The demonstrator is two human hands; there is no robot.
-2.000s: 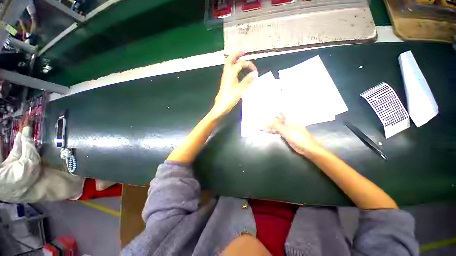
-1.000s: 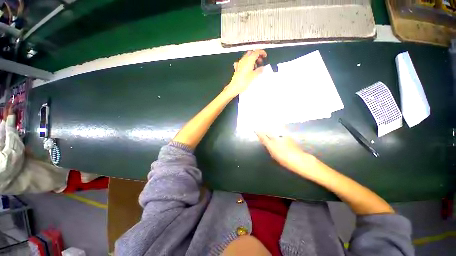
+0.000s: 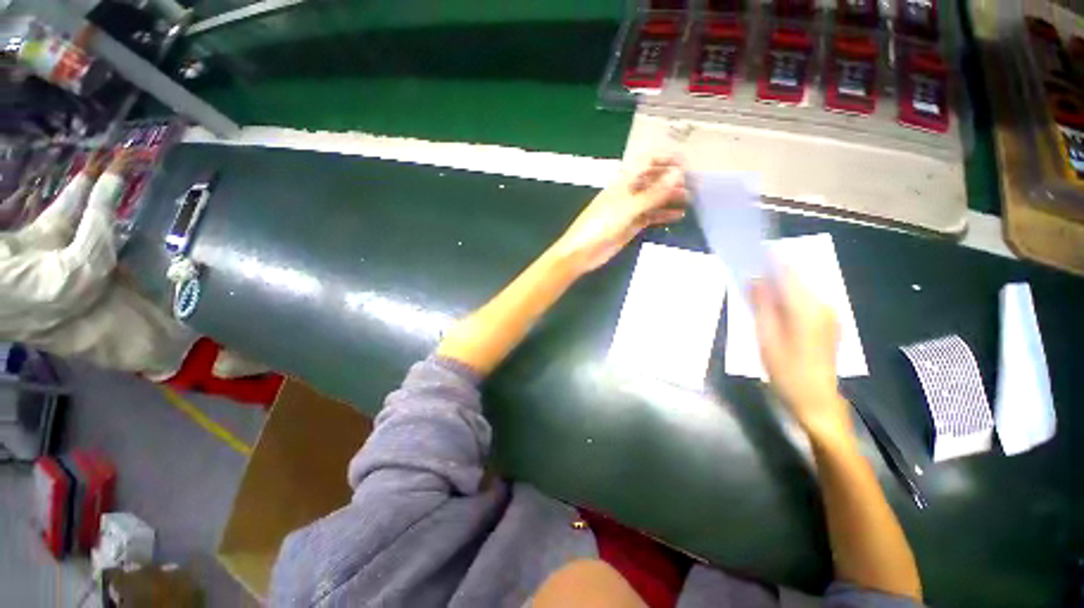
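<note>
A blurred white sheet (image 3: 733, 223) is held up at a slant above the bench. My right hand (image 3: 794, 335) grips its lower end. My left hand (image 3: 642, 204) is at its upper left corner, blurred, with fingers bent; whether it touches the sheet is not clear. Below lie two white sheets or piles, one at left (image 3: 666, 318) and one at right (image 3: 832, 276), with a dark gap between them. A curled printed label sheet (image 3: 951, 392) lies at right, beside a narrow blank white paper (image 3: 1022, 374). Dark tweezers or a pen (image 3: 886, 449) lie nearer me.
Beyond the bench, a pale carrier board (image 3: 820, 178) bears a clear tray of red-black items (image 3: 785, 65). A brown board (image 3: 1037, 226) stands at far right. A phone-like device (image 3: 188, 217) and beaded loop (image 3: 186, 295) lie at left. Another person's sleeve (image 3: 95, 226) shows at far left.
A white sheet has been lifted off the bench between my hands. My right hand has moved right and up. The view has turned, and the tray of red-black items shows more fully.
</note>
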